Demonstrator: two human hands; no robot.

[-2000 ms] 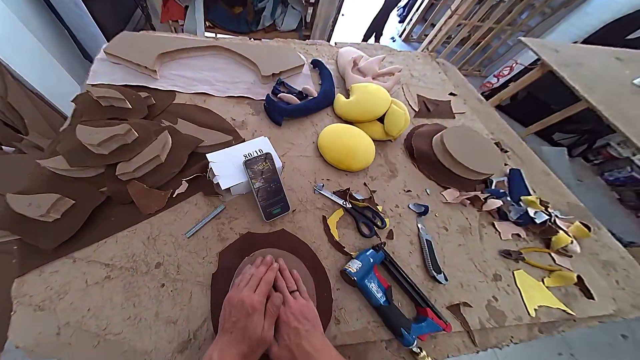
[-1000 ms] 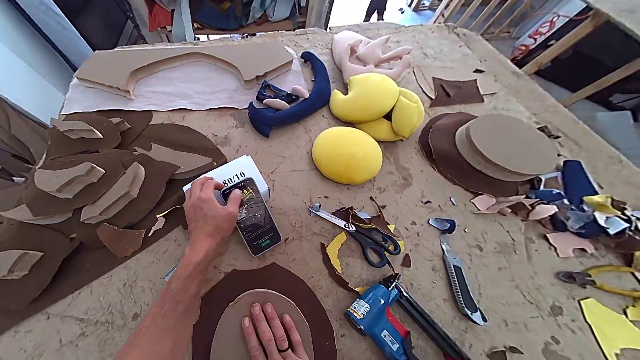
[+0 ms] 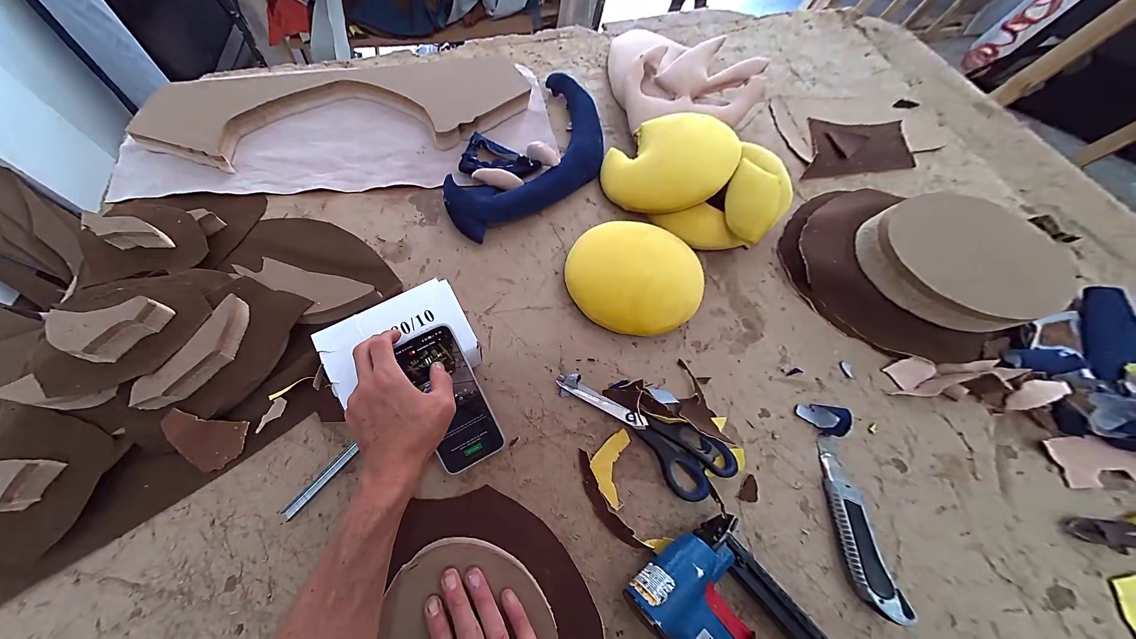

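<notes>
My left hand [image 3: 399, 404] reaches over a smartphone [image 3: 470, 430] with a lit screen; its thumb touches the screen and its fingers rest near the upper left edge. The phone lies partly on a white printed card [image 3: 448, 306]. Flat on a round tan foam disc [image 3: 470, 555] lies my right hand [image 3: 475, 612], fingers slightly spread, its lower part cut off by the frame. The disc sits on a larger dark brown fabric circle [image 3: 497, 510]. To the right are black-handled scissors [image 3: 643, 426] among scraps, a blue staple gun [image 3: 679, 586] and a utility knife [image 3: 856, 532].
Brown fabric pieces with foam wedges [image 3: 191, 351] cover the left side, near a strip of staples [image 3: 321, 481]. Yellow padded shapes [image 3: 635, 278], a navy curved one [image 3: 577, 133] and a pink one [image 3: 648, 71] lie farther back. Stacked foam discs [image 3: 976, 257] stand right, beside scraps [image 3: 1100, 382].
Two seconds ago both hands lay together on the foam disc. My left hand has moved up to the phone, and its thumb has shifted onto the screen. The right hand stays on the disc.
</notes>
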